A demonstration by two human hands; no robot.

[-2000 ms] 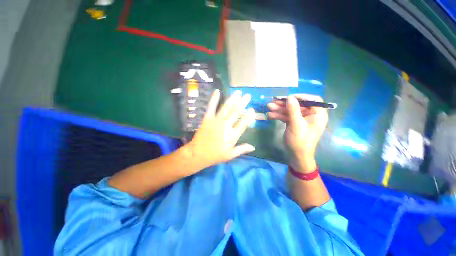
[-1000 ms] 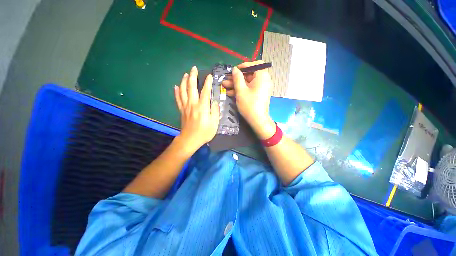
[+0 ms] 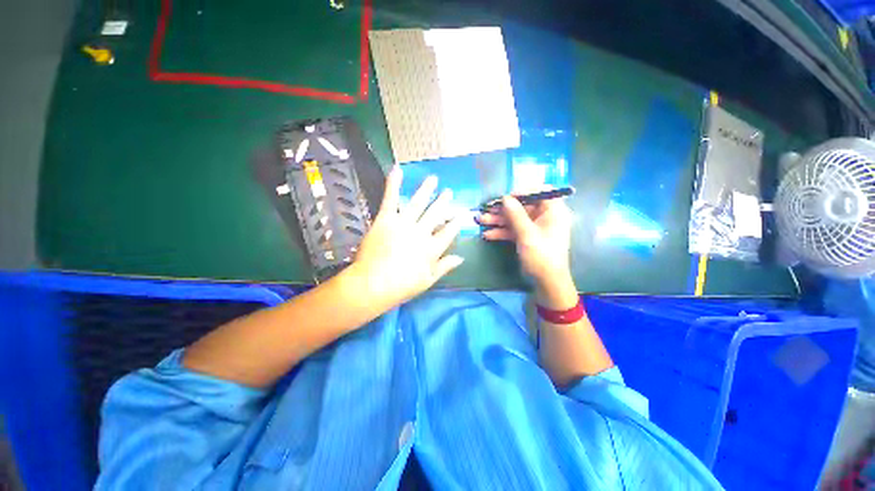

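Observation:
A black housing (image 3: 331,206) with slanted ribs, white angled marks and a yellow strip lies on a dark pad (image 3: 368,153), left of my hands. My left hand (image 3: 405,240) is spread over the blue film below the adhesive sheet, with nothing seen in it. My right hand (image 3: 539,235) holds dark tweezers (image 3: 547,195), their tips pointing left near my left fingertips. A small pale spot shows at the tips; I cannot tell what it is. The adhesive sheet (image 3: 408,96), striped beige beside white, lies above my hands.
Blue film (image 3: 648,173) lies on the green bench (image 3: 192,182). A clear bag with a grey sheet (image 3: 734,173) and a white fan (image 3: 833,206) are at right. Blue totes stand at the near edge, left (image 3: 182,291) and right (image 3: 787,331). A small yellow item (image 3: 98,54) is far left.
My right hand has moved right with the tweezers, from the housing to the blue film. My left hand has left the housing and moved right. The camera view has shifted too.

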